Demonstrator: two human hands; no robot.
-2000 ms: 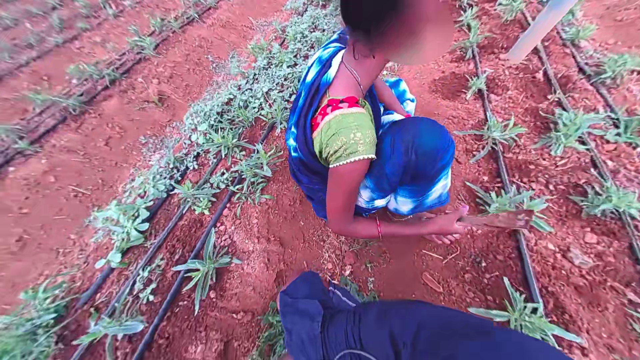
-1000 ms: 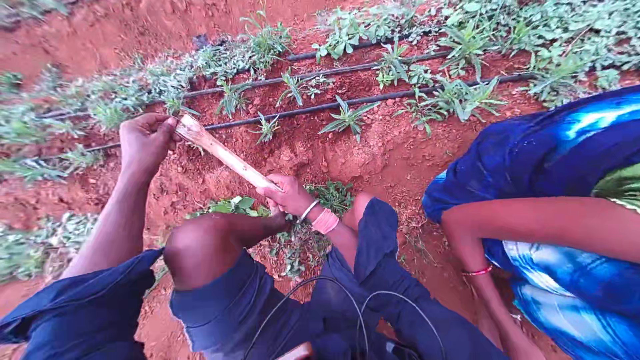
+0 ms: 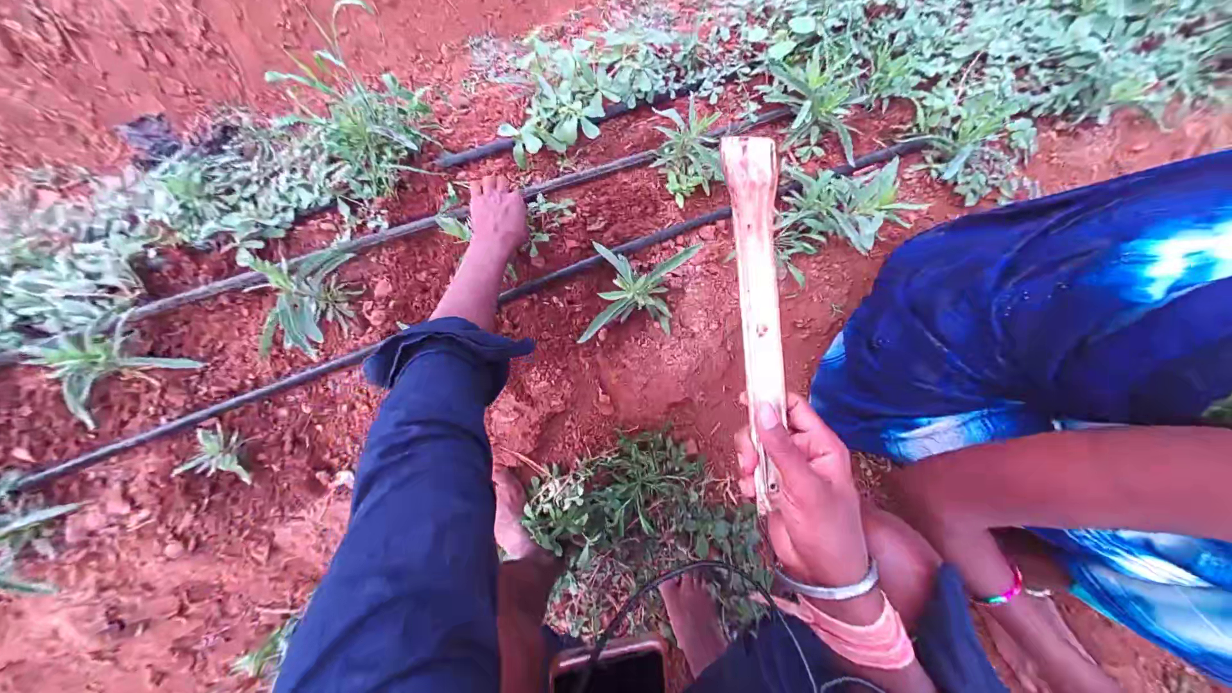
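My left hand (image 3: 499,219) reaches down to the middle black drip irrigation pipe (image 3: 597,173), its fingers over the pipe beside small green weeds (image 3: 547,219). Whether the fingers grip anything is hidden. In my right hand (image 3: 813,481) is the lower end of a pale wooden handle (image 3: 758,289), pointing up and away from me, with its wider end near the leafy plants. Any blade on it cannot be made out. A young narrow-leafed plant (image 3: 635,289) grows in the red soil between my hands.
Close on my right a person in a blue and white garment (image 3: 1020,308) crouches. Parallel drip pipes cross the soil among plants. A pile of green weeds (image 3: 640,500) lies by my feet. A black cable (image 3: 664,577) and a phone-like device (image 3: 608,671) are at my lap.
My left hand, at the wooden handle's far end one second ago, has let go and moved to the pipes. My right hand has swung the handle more upright and rightward.
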